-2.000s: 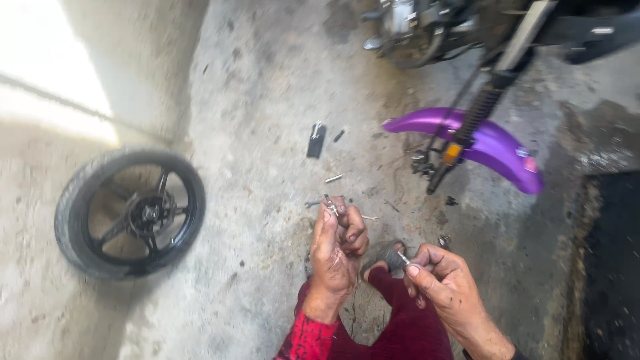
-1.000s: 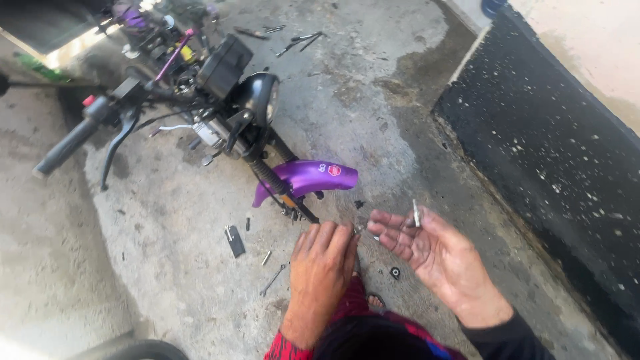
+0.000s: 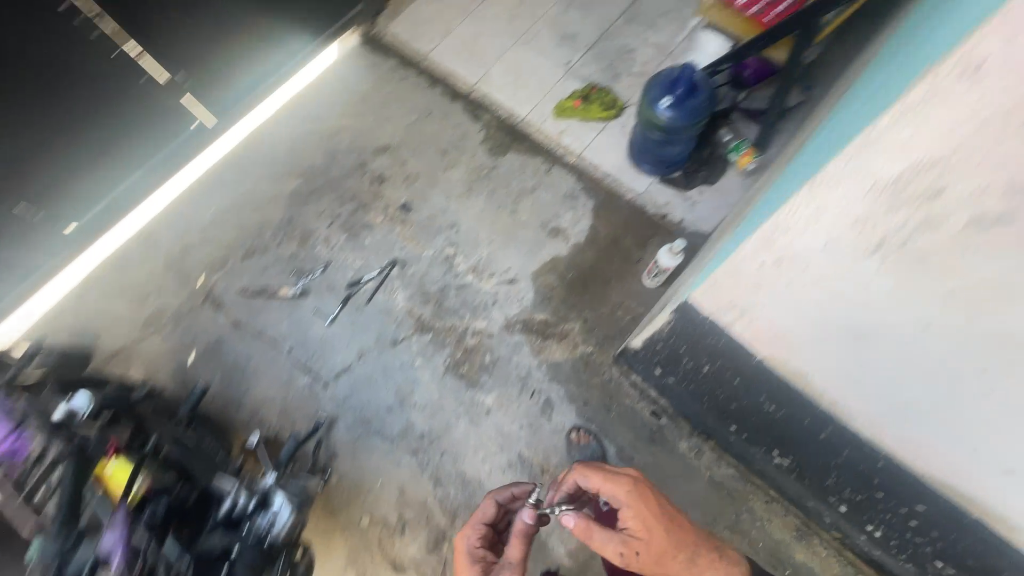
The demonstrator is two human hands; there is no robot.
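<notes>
At the bottom of the head view, my left hand (image 3: 500,528) pinches a small metal part (image 3: 534,496) between thumb and fingertips. My right hand (image 3: 640,520) holds another small metal piece (image 3: 558,509) between thumb and forefinger, its end touching or very close to the first part. What exactly these parts are is too small and blurred to tell. Both hands are soiled with dark grime. A sandalled foot (image 3: 584,442) shows just beyond my right hand.
A blurred motorcycle (image 3: 176,488) stands at the lower left. Metal tools (image 3: 362,290) lie on the concrete floor. A white bottle (image 3: 664,262) stands near the wall corner (image 3: 632,348); a large blue water jug (image 3: 672,120) and a green bag (image 3: 590,102) are on the tiles.
My hands have come together, bringing the two small metal pieces to each other; they were apart two seconds ago. The view has swung widely, and the purple fender and floor parts near me have left it.
</notes>
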